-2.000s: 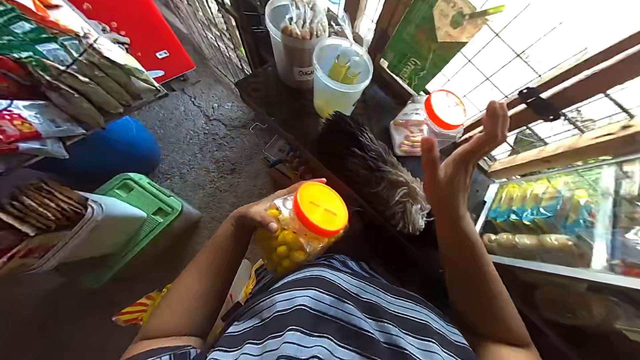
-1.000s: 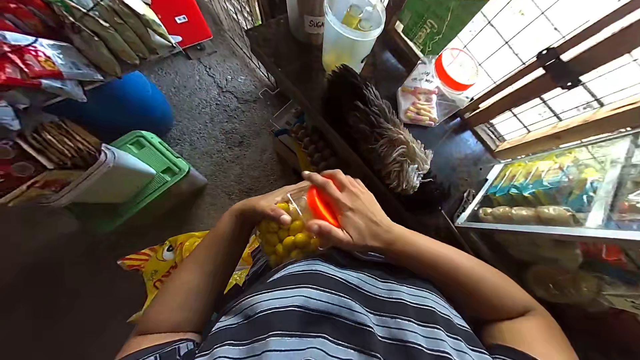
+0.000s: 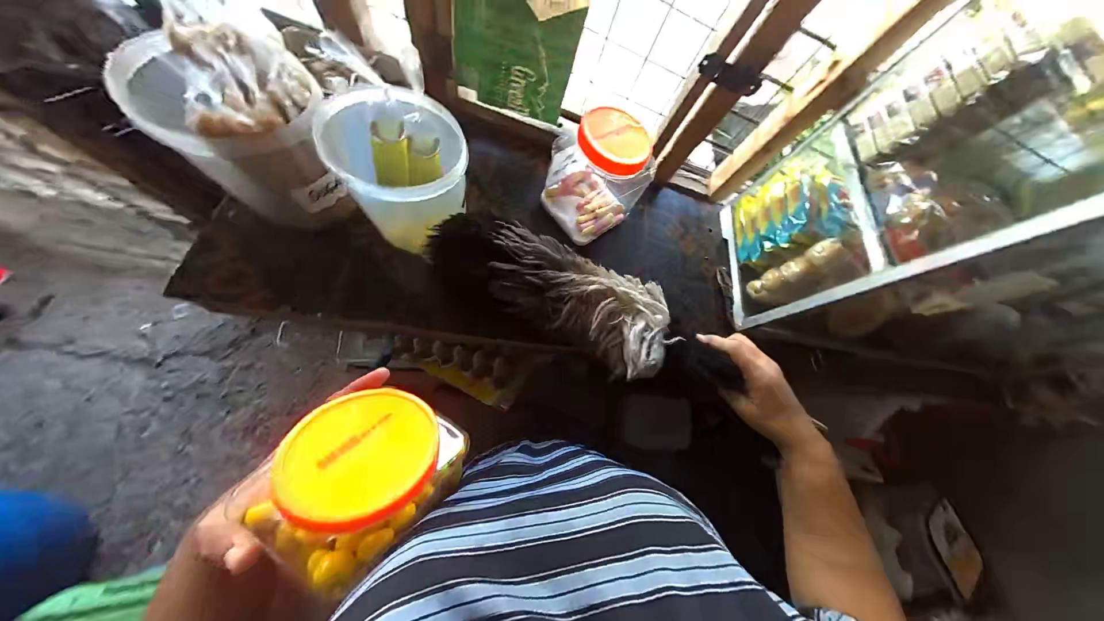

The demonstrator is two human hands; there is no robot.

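In my left hand (image 3: 233, 526) is a clear plastic jar (image 3: 336, 552) of yellow round pieces, its yellow, red-rimmed lid facing up, held at the left of my striped shirt. My right hand (image 3: 759, 388) has its fingers closed around the dark end of a feather duster (image 3: 595, 302), which lies across the dark wooden table (image 3: 285, 276) with its grey and black feathers pointing left. Behind the duster a second jar (image 3: 595, 181) with an orange-red lid holds pale and pink sticks. Two translucent plastic tubs, one large (image 3: 250, 164) and one smaller (image 3: 392, 164), stand at the table's left part.
A glass display case (image 3: 871, 276) with packets inside borders the table on the right. Against the wire mesh at the back leans a green carton (image 3: 517, 60). An egg tray (image 3: 466, 358) sits below the table's front edge. A blue rounded object (image 3: 43, 535) is at lower left.
My right hand has left the jar's lid and moved right to the feather duster's end. The jar stays in my left hand, its lid now tilted upward. The view has shifted toward the table.
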